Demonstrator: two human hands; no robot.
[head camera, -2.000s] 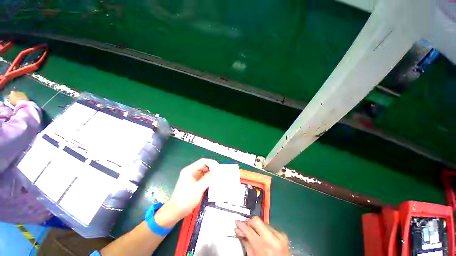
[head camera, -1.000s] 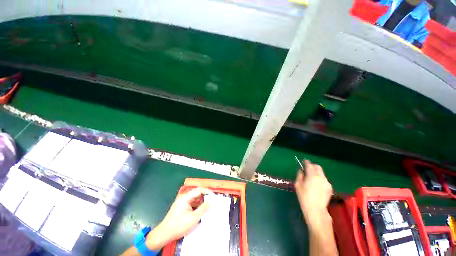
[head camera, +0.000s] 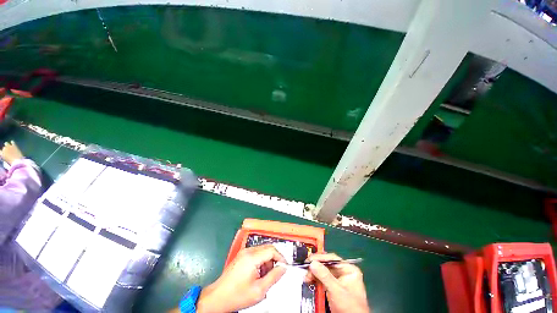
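Observation:
An orange-red holding frame (head camera: 281, 228) lies on the bench in front of me, with an open tablet housing (head camera: 259, 241) inside. A white battery (head camera: 286, 294) lies over the housing, partly hidden by my hands. My left hand (head camera: 253, 278) is over its left side, thumb and index finger close together at the top of the battery. Whether they grip anything is too blurred to tell. My right hand (head camera: 341, 286) holds thin metal tweezers (head camera: 350, 261) between the fingertips. Their tips point left and meet the left fingertips above the housing.
A clear tray (head camera: 186, 183) with several white batteries is at left. Beside it are another person's hand and pink sleeve (head camera: 23, 183). More orange-red frames (head camera: 467, 284) with a tablet stand at right. A chipped white post (head camera: 378, 131) rises ahead at the bench edge, before the green belt.
My right hand left the battery, appeared at right with a thin tool, and is now back over the housing with the tweezers. The camera view has shifted.

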